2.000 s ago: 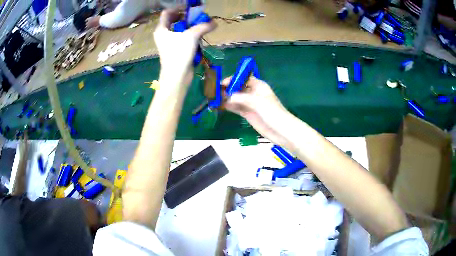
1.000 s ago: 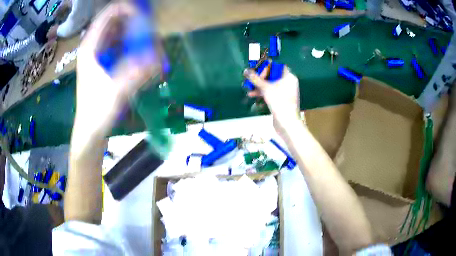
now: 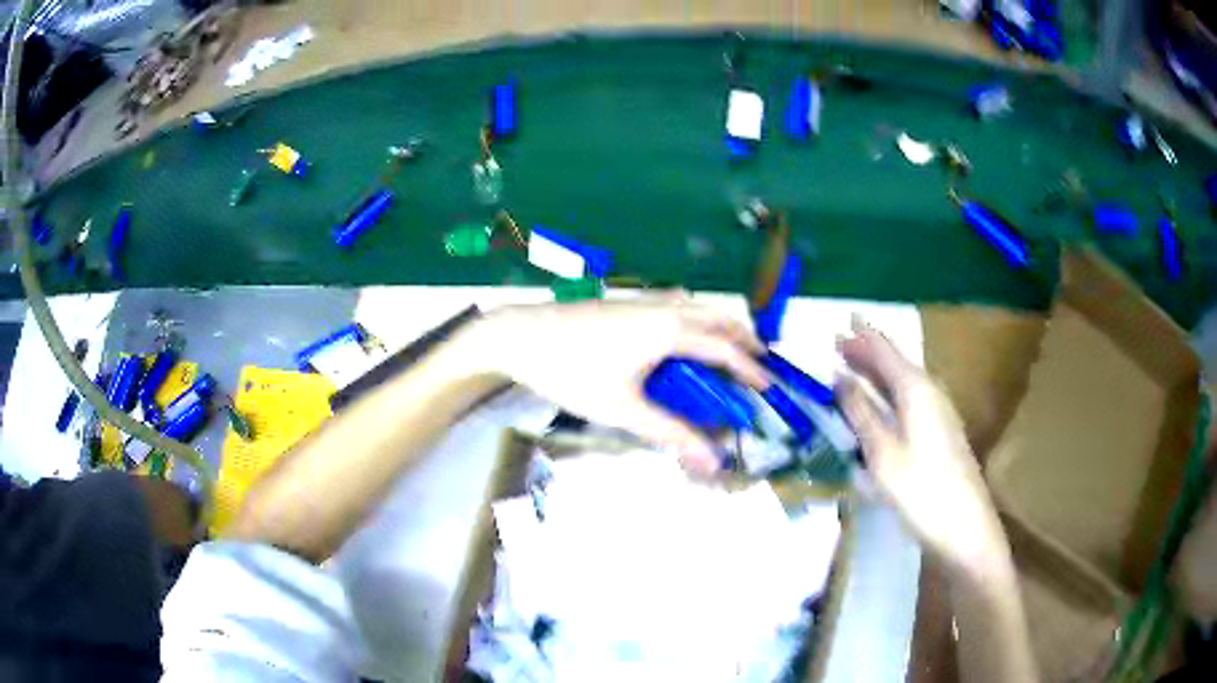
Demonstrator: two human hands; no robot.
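Observation:
Several blue battery cells (image 3: 701, 392) lie bunched at the far edge of the open parts box (image 3: 486, 547), which is full of white pieces (image 3: 654, 560). My left hand (image 3: 627, 367) reaches across from the left and is closed over some of these cells. My right hand (image 3: 914, 434) is at their right side, fingers spread and slightly blurred; whether it touches a cell is unclear. One blue cell (image 3: 782, 296) stands out beyond my hands at the belt's near edge. Wires and boards under my hands are mostly hidden.
The green conveyor belt (image 3: 641, 187) carries scattered wired blue cells. The dark block (image 3: 407, 354) is partly behind my left forearm. Yellow sheets (image 3: 274, 424) and more cells are at left, beside a pale hose (image 3: 60, 347). An open empty carton (image 3: 1101, 427) stands at right. A person's dark sleeve (image 3: 80, 574) shows at lower left.
Both hands have come back from over the belt to the box's far edge. My left hand moved right and down and is now on the blue cells there. The view has shifted left.

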